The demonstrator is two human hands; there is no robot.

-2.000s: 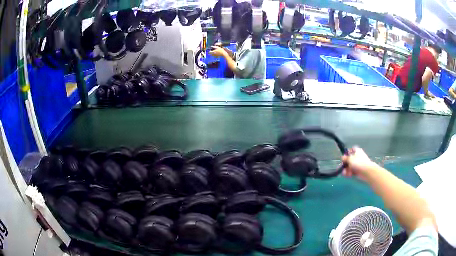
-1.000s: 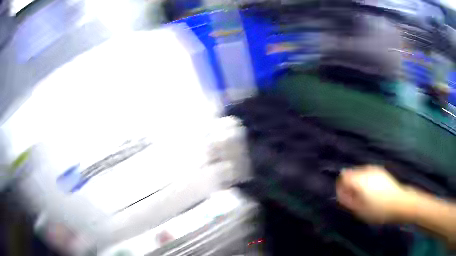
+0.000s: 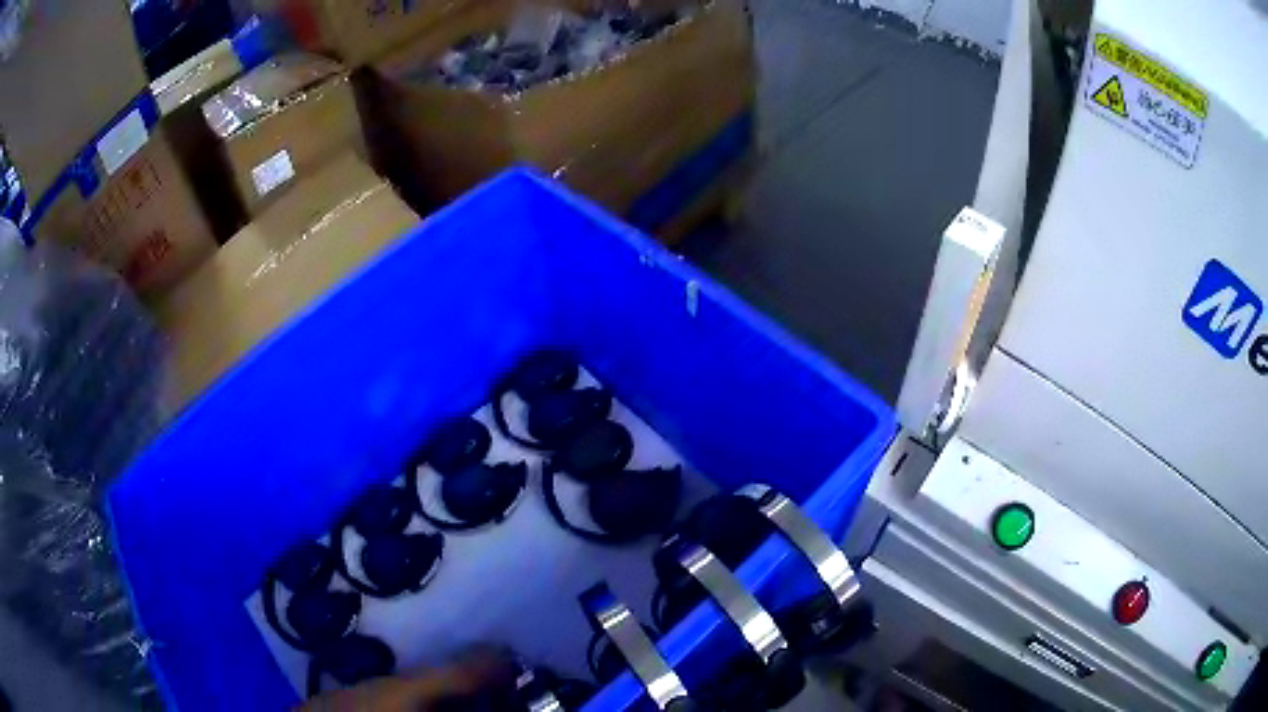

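Black headphones [image 3: 473, 494] lie in a row on the pale liner of a blue tote [image 3: 348, 313]. More headphones with shiny silver bands [image 3: 730, 598] sit across the tote's near right rim, their dark cups hanging on both sides. My left hand [image 3: 452, 682] is at the bottom edge, blurred, dark and partly cut off. Its fingers are beside the lowest silver-banded headphones [image 3: 535, 689]; whether they grip them is not clear. My right hand is not in view.
The white test chamber [image 3: 1126, 278] stands right of the tote, with two green buttons [image 3: 1012, 526] and a red one [image 3: 1131, 602] on its ledge. Cartons [image 3: 299, 209] stand behind the tote, an open one holding small items. Clear plastic wrap [image 3: 70, 403] is at the left.
The view has swung left from the green bench, past the chamber, to the tote. My right hand, earlier holding headphones at the bench, has left the picture. My left hand has appeared.
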